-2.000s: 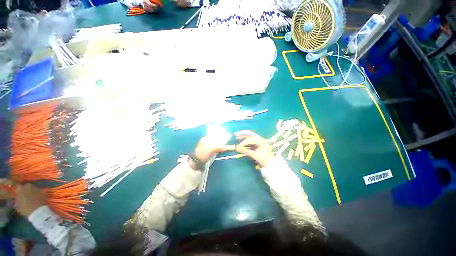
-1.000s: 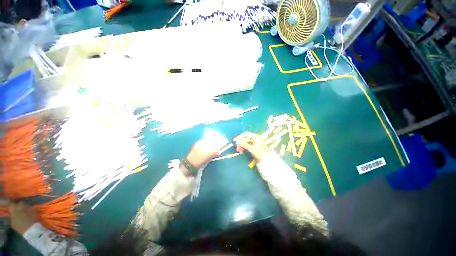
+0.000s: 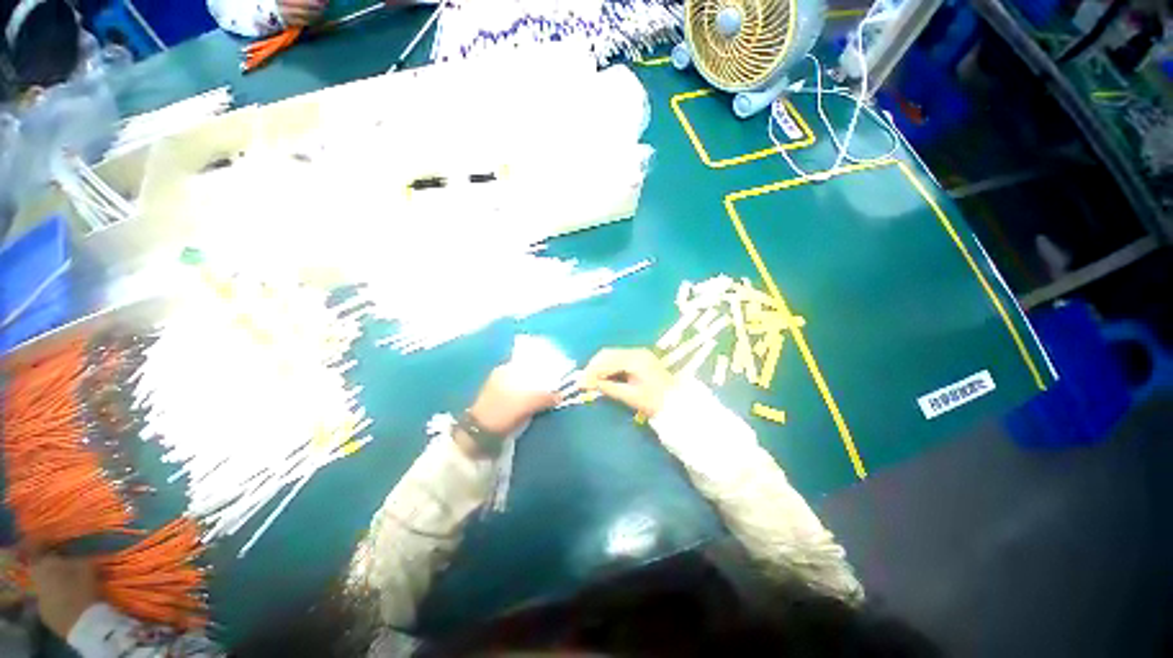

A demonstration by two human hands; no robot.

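Observation:
My left hand [image 3: 512, 396] is closed around a bundle of white wires [image 3: 503, 473], whose ends hang below the hand. Some wire ends point right from it toward my right hand. My right hand [image 3: 627, 377] has thumb and fingers pinched at these ends; what lies between the fingertips is too small and glared to tell. A loose pile of yellow sleeves [image 3: 731, 337] lies just right of my right hand, with one separate sleeve [image 3: 768, 414] nearer me. White leads [image 3: 502, 293] lie beyond my hands.
A fanned white pile [image 3: 245, 411] and orange wires [image 3: 58, 450] lie left, with a neighbour's hand [image 3: 62, 585] on the orange ones. A long cream tray [image 3: 322, 154], blue bin [image 3: 35, 276] and fan [image 3: 746, 45] stand behind. Another person's hand [image 3: 300, 12] shows at the top.
The view has shifted, so the bench things sit further left and higher. My right hand has moved closer to my left hand than one second ago. My left hand still holds the white bundle.

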